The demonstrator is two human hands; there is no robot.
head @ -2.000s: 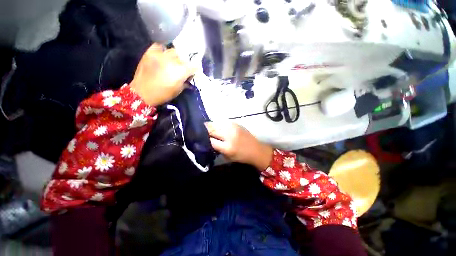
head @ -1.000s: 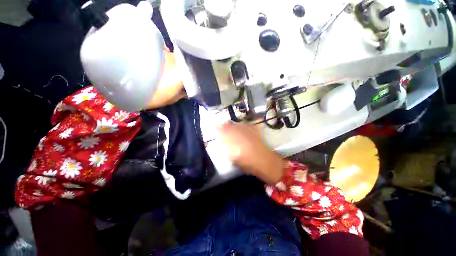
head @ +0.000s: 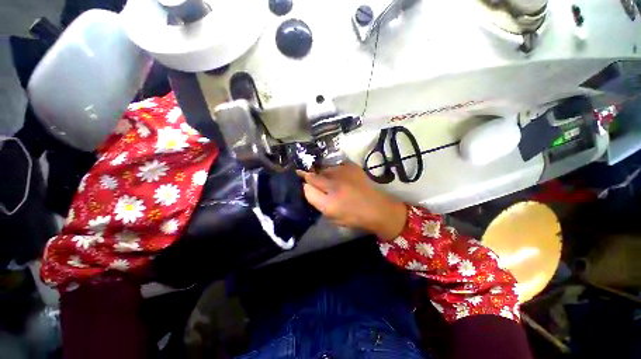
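Note:
The dark garment [head: 221, 217] lies left of and below the needle area, with a white strip [head: 270, 228] along one edge. My right hand [head: 351, 200] is at the presser foot [head: 316, 156], its thumb and fingertips pinching the garment's edge there. My left hand is hidden behind the machine head; only its red floral sleeve [head: 144, 189] shows. The white sewing machine [head: 436, 77] spans the top of the view. Black-handled shears [head: 395, 156] lie on the bed right of my right hand.
A pale grey dome [head: 88, 77] stands at upper left. A white rounded object [head: 490, 139] and a dark control box with a green panel [head: 569, 137] are at the right. A yellow disc [head: 523, 249] is below the table edge. A thin white loop [head: 15, 175] is at far left.
The view has shifted closer to the machine head. My left hand, partly visible before, is now hidden behind it. My right hand has moved up to the presser foot and the garment edge.

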